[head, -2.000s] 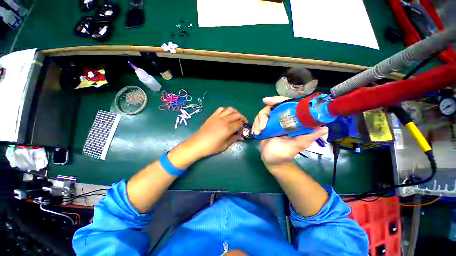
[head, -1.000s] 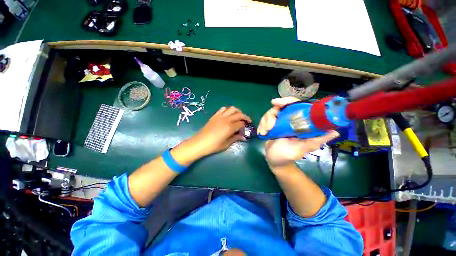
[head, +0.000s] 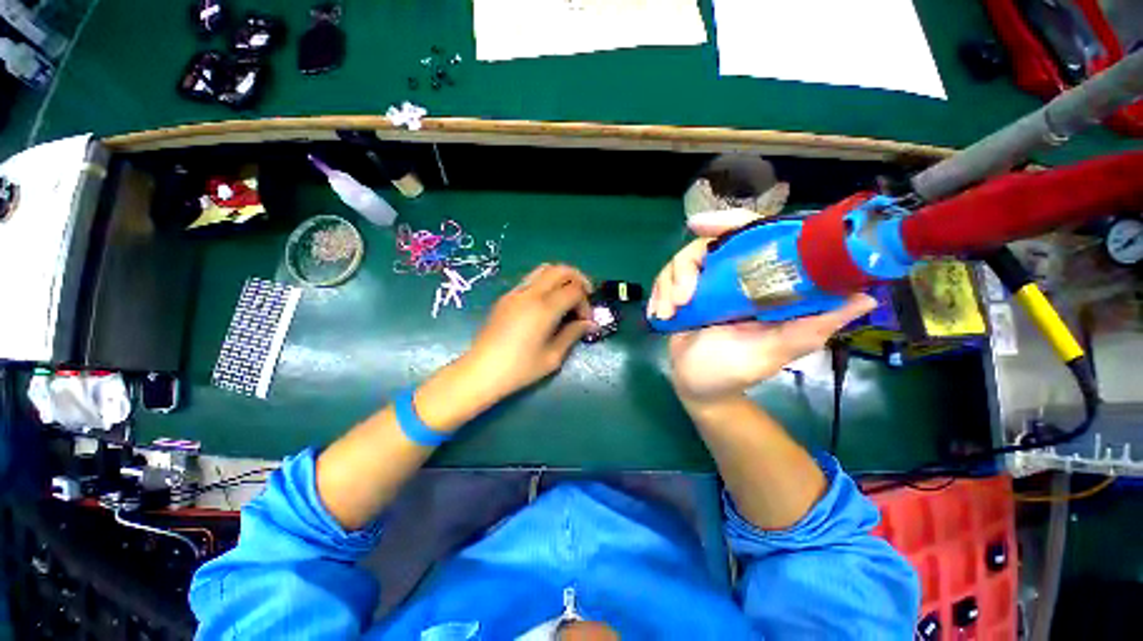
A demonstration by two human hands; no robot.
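Note:
My left hand (head: 533, 328) holds a small black device (head: 603, 321) by its left edge, low over the green mat in the middle. The device shows whitish parts inside. A second small black piece (head: 623, 291) with a yellowish patch lies just behind it. My right hand (head: 727, 344) is wrapped round the blue barrel of the electric screwdriver (head: 767, 278), whose red upper part points to the upper right. The screwdriver's nose is to the right of the device, apart from it. Its bit cannot be made out.
A round dish (head: 323, 252) of tiny screws, a white marked sheet (head: 257, 338), tangled wire leads (head: 433, 247) and a dispensing bottle (head: 361, 198) lie left. A pale round pot (head: 736, 188) is behind the screwdriver. The raised shelf edge (head: 527, 129) crosses behind. A yellow-black soldering iron (head: 1048, 321) is right.
The screwdriver and my right hand have moved right, away from the device. My left hand has shifted slightly left with the device, and the black piece behind it now shows.

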